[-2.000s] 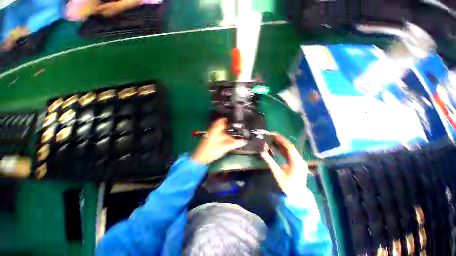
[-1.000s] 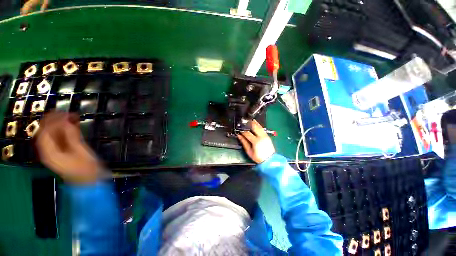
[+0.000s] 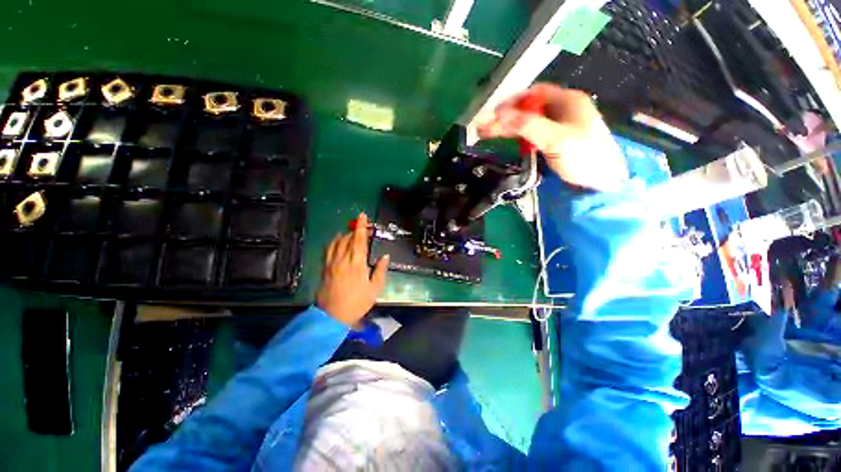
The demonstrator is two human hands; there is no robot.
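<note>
The black press fixture [image 3: 443, 212] stands on the green bench in front of me. My right hand [image 3: 572, 134] is closed around the red toggle clamp handle [image 3: 530, 106], raised at the fixture's upper right. My left hand [image 3: 350, 277] is at the left edge of the fixture base, fingertips by the red tip of the left side clamp [image 3: 358, 224]; whether it grips it is unclear. The right side clamp's red tip [image 3: 497, 254] is uncovered. A small part sits low in the fixture, too small to make out.
The left black tray [image 3: 184, 175] holds pale square modules [image 3: 169, 94] along its top and left. A blue box [image 3: 645, 161] with a clear tube [image 3: 710, 180] is at right, partly behind my right arm. A white post rises behind the fixture. Another person's blue sleeve shows far right.
My left hand has moved from the left tray to the fixture's left side. My right hand has gone from the fixture base up to the red handle. The view has shifted.
</note>
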